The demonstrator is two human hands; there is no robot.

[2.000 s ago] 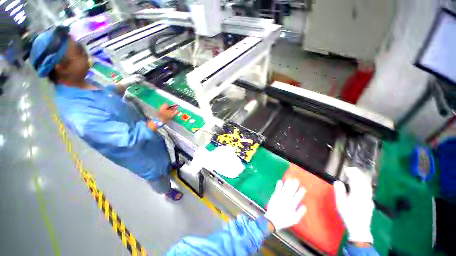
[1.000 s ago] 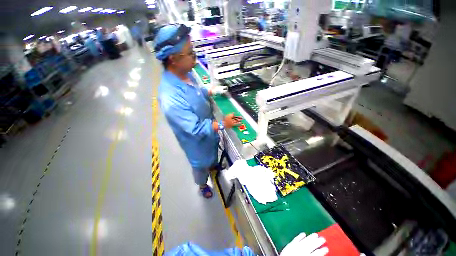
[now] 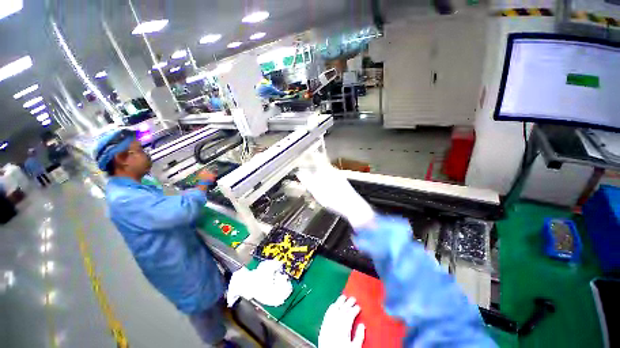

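My left hand (image 3: 341, 322), in a white glove, lies with its fingers spread on the green mat at the left edge of the red sheet (image 3: 370, 306). It holds nothing that I can see. My right hand (image 3: 333, 190), also gloved in white, reaches forward over the dark conveyor (image 3: 347, 248), its fingertips near the white gantry frame (image 3: 275, 160). The fingertips blend into the white frame, so I cannot tell their shape or any hold. The black speckled tray (image 3: 289, 251) with yellow strips, a white crumpled heap (image 3: 262, 283) and thin dark tools (image 3: 294, 299) lie left of my left hand.
A person in blue (image 3: 160, 224) stands at the bench on the left. A monitor (image 3: 561, 81) is at the upper right, above a green surface (image 3: 534, 258). A blue box of metal bits (image 3: 561, 239) and a clear tray (image 3: 472, 241) are at the right.
My right arm has come into view and stretches forward over the conveyor; two seconds ago that hand was by the red sheet's right side. My left hand stays near the sheet's left edge.
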